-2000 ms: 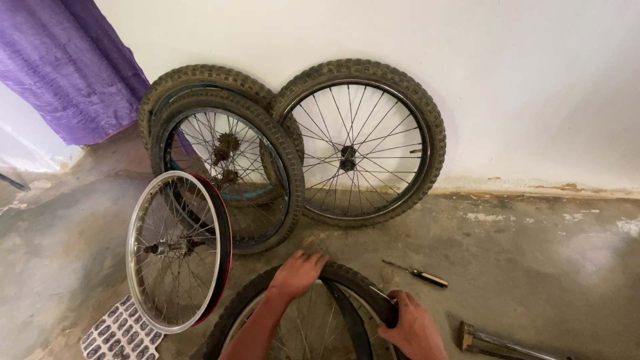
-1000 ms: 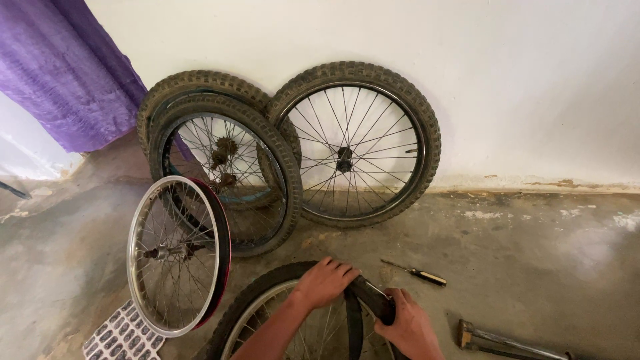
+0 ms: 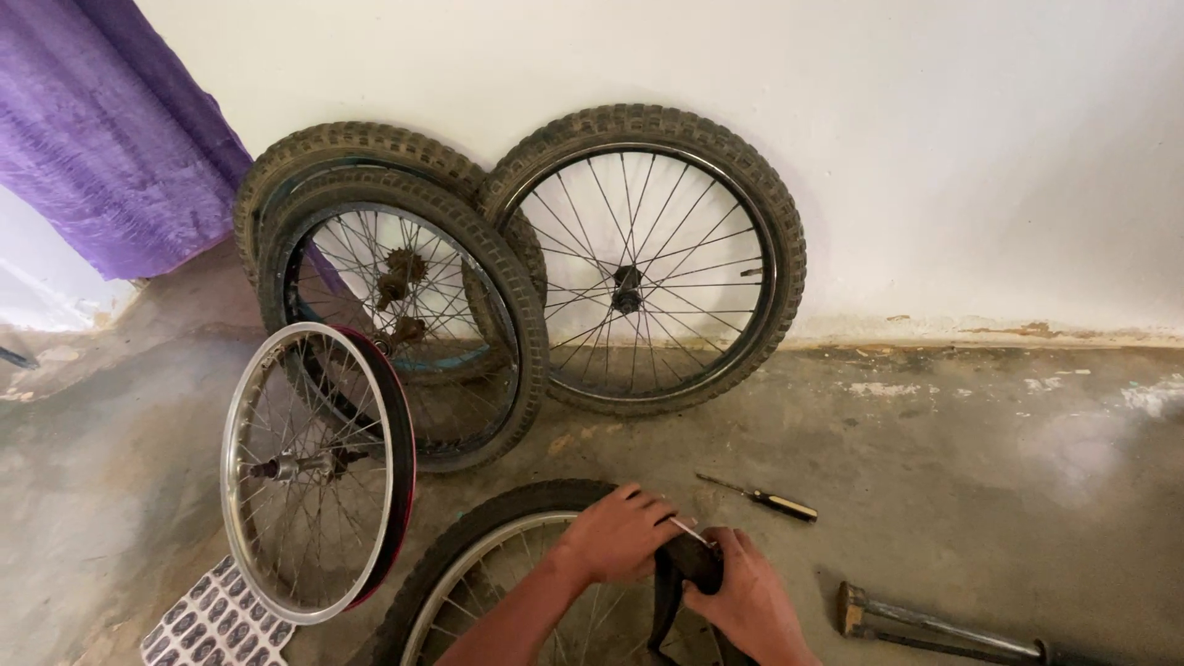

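A bicycle wheel with a black tire (image 3: 495,507) and a silver rim lies at the bottom centre, partly out of view. My left hand (image 3: 618,536) grips the tire along its top edge. My right hand (image 3: 745,592) is closed around the tire a little to the right, where a thin, pale tool shaft (image 3: 689,532) shows between the two hands. From the tire near my hands, a loose black inner tube (image 3: 666,601) hangs inward over the spokes. Which hand holds the thin shaft is hard to tell.
A screwdriver (image 3: 784,505) lies beyond my right hand. A floor pump (image 3: 943,622) rests at the lower right. Against the wall lean a knobby-tired wheel (image 3: 786,250) and other wheels (image 3: 532,370). A bare silver rim (image 3: 231,518) stands at left by a patterned sheet (image 3: 208,624).
My left hand has moved right along the tire since one second ago, closer to my right hand. The leaning wheels and the screwdriver have stayed put.
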